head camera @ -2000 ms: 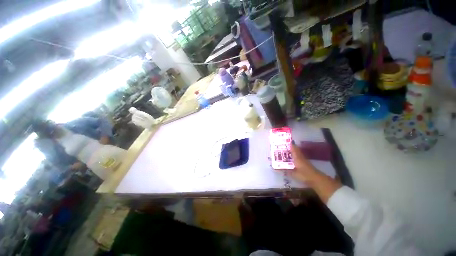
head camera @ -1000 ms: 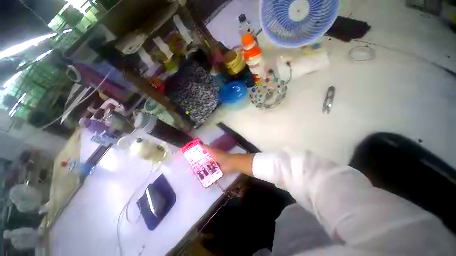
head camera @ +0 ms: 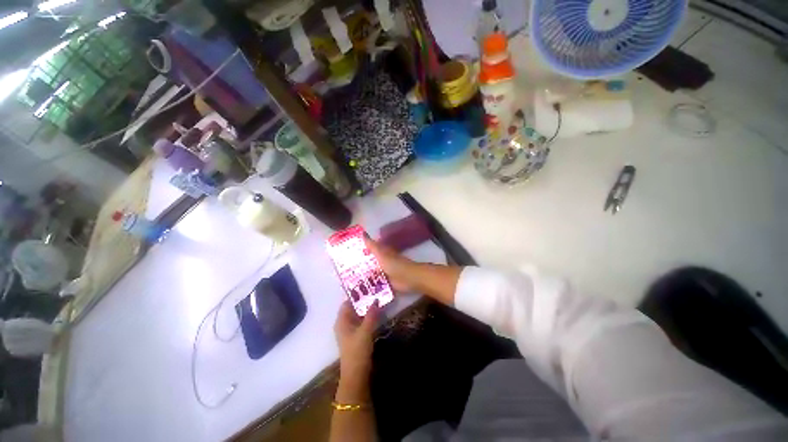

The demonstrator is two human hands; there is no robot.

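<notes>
A smartphone (head camera: 359, 269) with a bright pink-white screen is held above the white table's front edge. My right hand (head camera: 396, 266) grips its right side. My left hand (head camera: 356, 328), with a gold bracelet at the wrist, is at its lower end, thumb on or over the screen; whether it also bears the phone is unclear. A dark blue fabric piece (head camera: 285, 298) lies flat on the table to the left, with a dark flat item (head camera: 269, 307) on it. A white cable (head camera: 195, 363) curves beside it. A beaded strap hangs below the phone, partly hidden.
Behind the phone stand a dark bottle (head camera: 304, 192) and a cream jug (head camera: 268, 220). A maroon item (head camera: 406, 232) lies beside a dark strip (head camera: 434, 228). On the right are a blue bowl (head camera: 441, 142), dotted bowl (head camera: 510, 157), orange-capped bottle (head camera: 496, 82), fan (head camera: 607, 30) and snips (head camera: 619, 188).
My left hand has come into view and reached the phone's lower end. My right hand still holds the phone. The view has swung right since the oldest frame, then slightly back left.
</notes>
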